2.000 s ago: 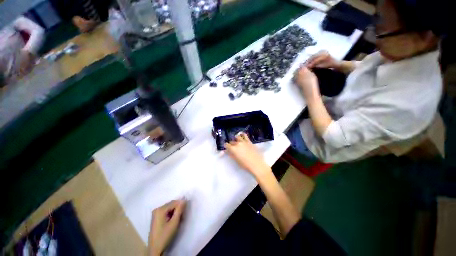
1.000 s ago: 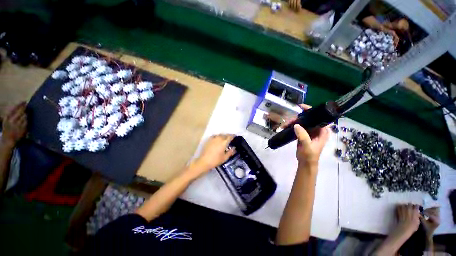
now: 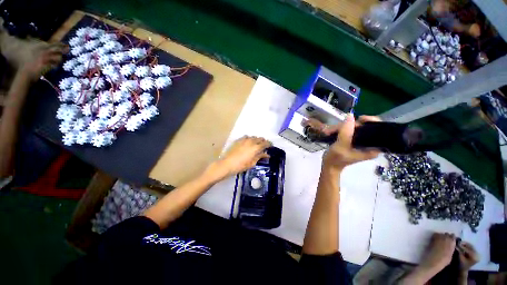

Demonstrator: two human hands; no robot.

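The black plastic housing (image 3: 260, 192) lies open side up on the white sheet (image 3: 303, 189), in front of me. My left hand (image 3: 244, 156) rests on its upper left end, fingers over the rim. My right hand (image 3: 347, 146) grips the black electric screwdriver (image 3: 383, 137), held nearly level with its thick end to the right. The screwdriver's front end points left at the pale front of the screw feeder (image 3: 323, 108); the tip is hard to make out. No screw is visible.
Wired white parts (image 3: 105, 89) cover a black mat (image 3: 172, 119) at left. A cardboard box (image 3: 83, 214) of pale parts stands below. Small metal-and-black parts (image 3: 439, 186) lie at right. Another person's hands (image 3: 453, 250) are lower right, another's arm (image 3: 22, 83) far left. A metal frame post (image 3: 456, 92) crosses upper right.
The screwdriver has swung from tilted down over the sheet to nearly level at the feeder. The housing has turned more upright in view and shifted left, with my left hand still on its end.
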